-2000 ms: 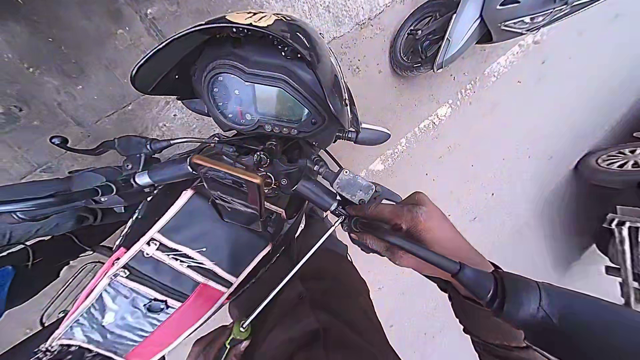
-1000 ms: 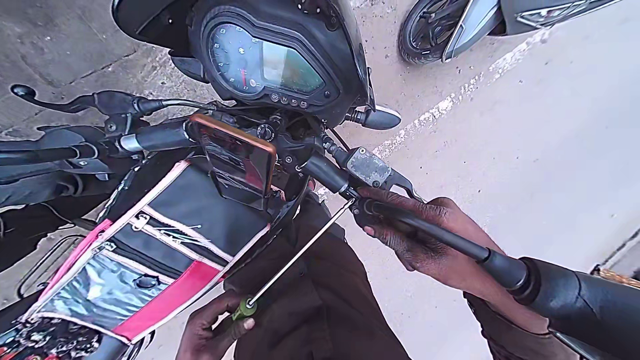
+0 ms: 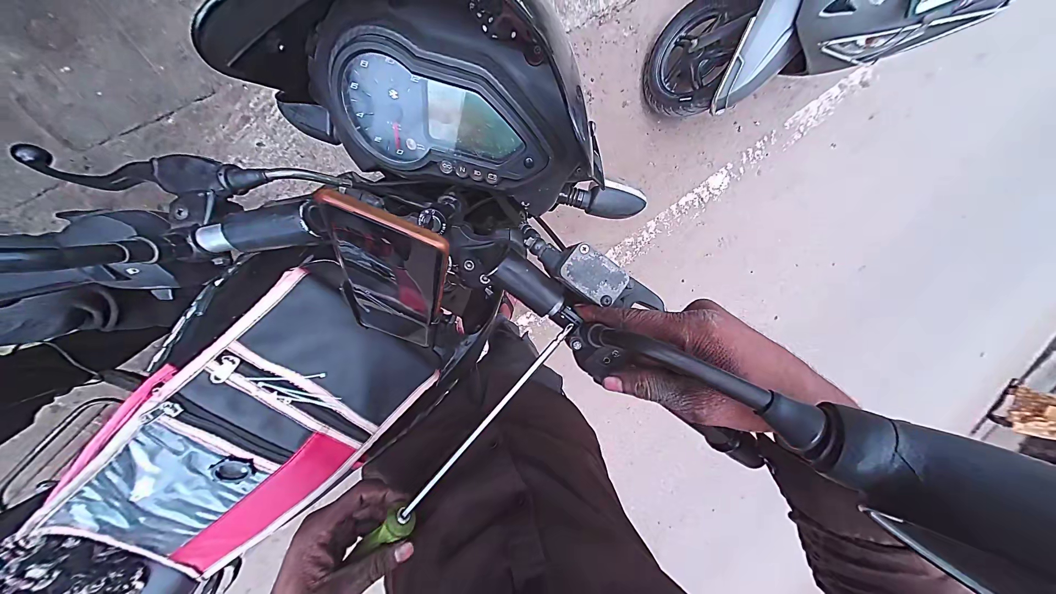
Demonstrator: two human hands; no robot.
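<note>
My left hand (image 3: 351,528), low in the view, grips the green handle of a long screwdriver (image 3: 487,419). The shaft slants up to the right, its tip at a clamp or switch housing (image 3: 596,353) on the motorcycle's right handlebar. Around that housing and the bar beside it wraps my right hand (image 3: 709,363), partly behind the black mirror stem (image 3: 685,359). A brake fluid reservoir (image 3: 592,274) sits just above the fingers. Whether the tip is seated in a screw cannot be told.
An instrument cluster (image 3: 429,107) is at the top centre. A phone with an orange edge (image 3: 388,264) stands by the handlebar's middle, above a black and pink tank bag (image 3: 322,330). The rear of the mirror (image 3: 949,470) juts in at right. Another two-wheeler (image 3: 701,58) is parked beyond.
My left hand, out of view or barely visible two seconds ago, has come into clear view on the green handle. My right hand stays at the handlebar. The view has moved closer.
</note>
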